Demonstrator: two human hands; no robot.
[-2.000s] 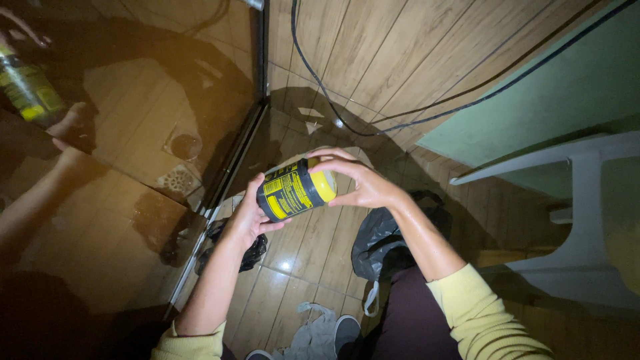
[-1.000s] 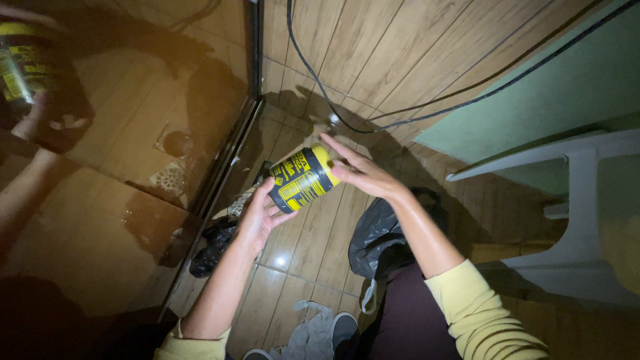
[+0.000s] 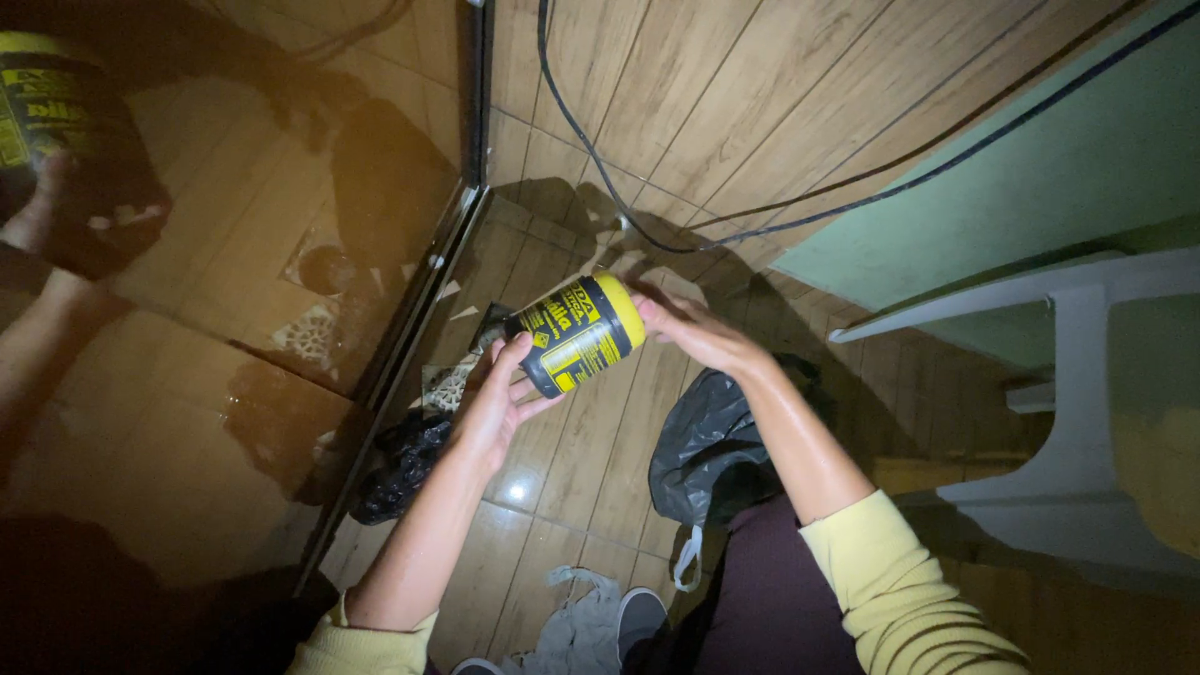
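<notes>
A black plastic jar [image 3: 572,337] with a yellow lid and a yellow-printed label lies tilted between my hands, its lid up and to the right. My left hand [image 3: 497,398] grips its base, thumb over the label and fingers beneath. At the yellow lid [image 3: 621,305] is my right hand [image 3: 694,328], reaching in from the right; its fingertips are partly hidden behind the lid, so how firmly they touch it cannot be seen. Both forearms come from pale yellow sleeves. The glass panel on the left mirrors the jar and a hand.
Glass panel [image 3: 234,281] with a dark frame on the left; floor drain grate [image 3: 445,386] beside it. Black plastic bags lie at left [image 3: 403,469] and right [image 3: 703,450]. A grey cloth [image 3: 577,623] is by my shoe. White plastic chair [image 3: 1078,375] at right; black cable [image 3: 600,159] ahead.
Two seconds ago my right hand was spread over the top of the yellow lid; now it is at the lid's right side. My left hand has kept hold of the jar.
</notes>
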